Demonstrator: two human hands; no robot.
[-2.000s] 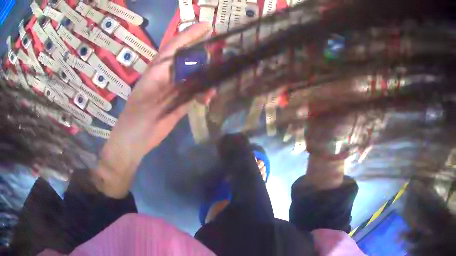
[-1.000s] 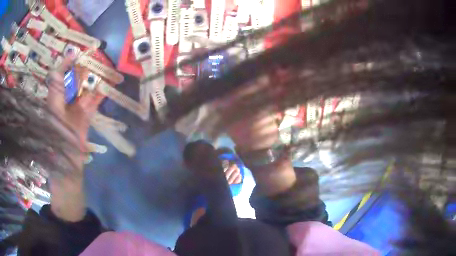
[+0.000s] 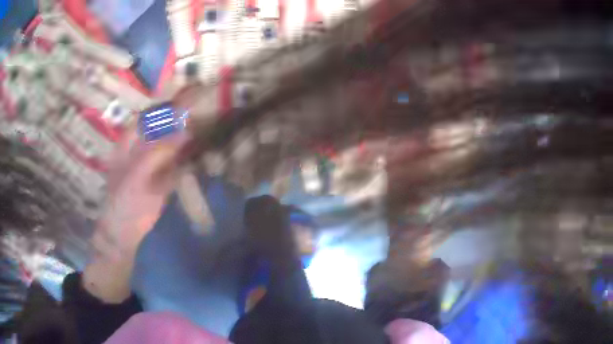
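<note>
The whole view is blurred. My left hand (image 3: 138, 171) is at the left and holds a smartwatch (image 3: 160, 122). Its dark blue screen is lit with several white lines, and its pale strap hangs below the hand. My right hand is hidden behind blurred dark hair strands; only its forearm and dark sleeve (image 3: 406, 285) show at the lower right. Whether it holds anything cannot be told.
Rows of pale-strapped watches lie on red trays (image 3: 94, 138) at the upper left and top. A pale sheet (image 3: 122, 15) lies between them. Blue footwear (image 3: 299, 218) shows below centre. A blue object (image 3: 494, 312) is at the lower right. Dark hair covers the upper right.
My left hand has moved right, and its watch screen now faces me with white lines. My right forearm has moved right, and the lit watch seen near the centre no longer shows there.
</note>
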